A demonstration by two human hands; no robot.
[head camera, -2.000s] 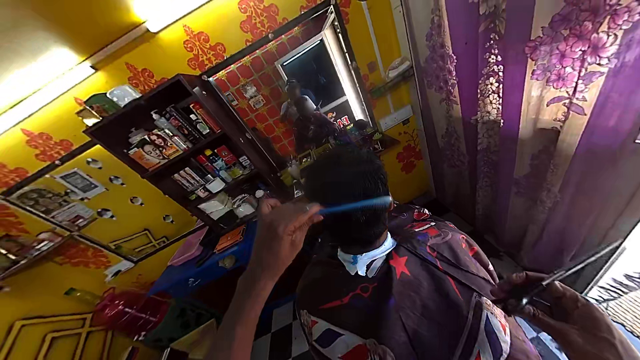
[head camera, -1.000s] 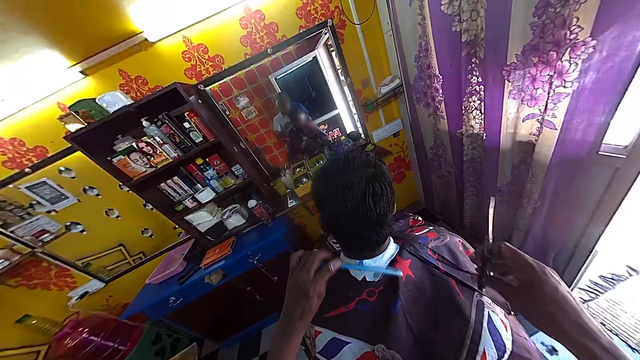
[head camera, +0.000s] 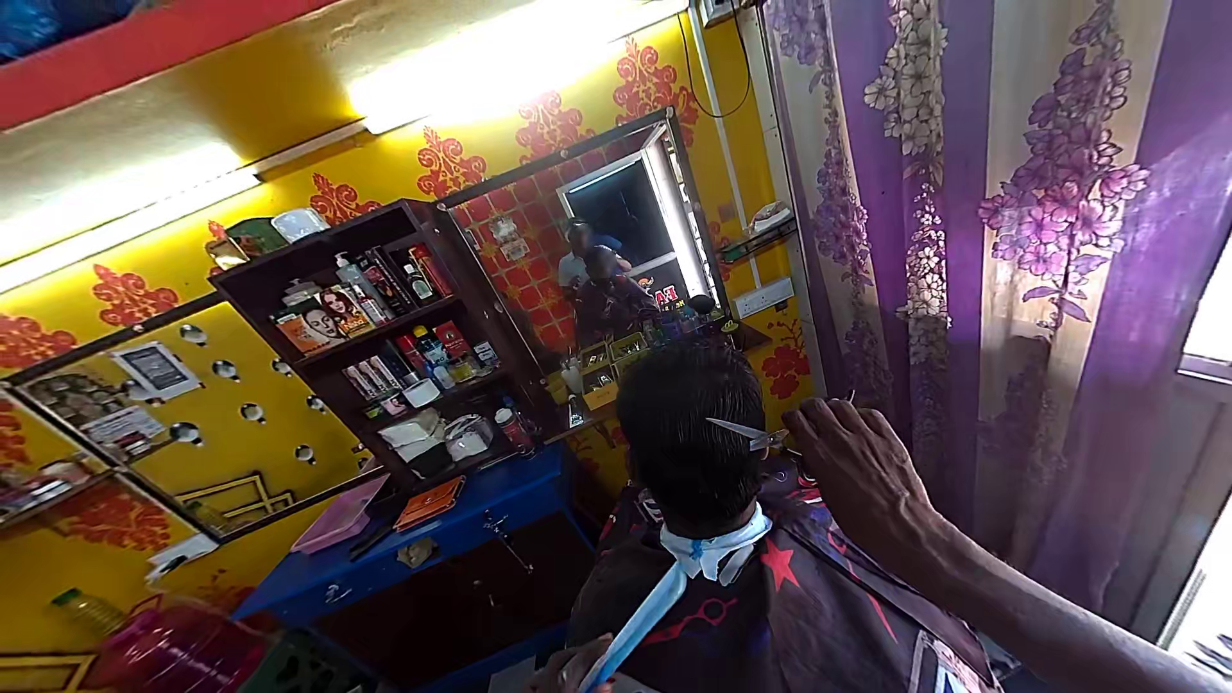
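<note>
My right hand (head camera: 857, 457) holds a pair of metal scissors (head camera: 739, 430), their blades pointing left over the back of a seated person's dark hair (head camera: 683, 414). Low in the view, my left hand (head camera: 570, 666) is partly cut off by the frame edge. Its fingers grip a long, light blue strip-shaped item (head camera: 640, 616) slanting up toward the neck; whether it is a comb or a loose end of the neck band cannot be told. A white and light blue band (head camera: 717, 549) is knotted around the neck, above a dark patterned barber's cape (head camera: 722, 616).
Ahead are a wall mirror (head camera: 539, 279) and a dark shelf unit (head camera: 448, 313) with bottles and boxes. A blue counter (head camera: 423, 539) bears a pink tray (head camera: 337, 515). A purple floral curtain (head camera: 962, 241) hangs on the right.
My right hand with the scissors has moved left to the person's head. My left hand has gone lower, away from the nape. The view has tilted up.
</note>
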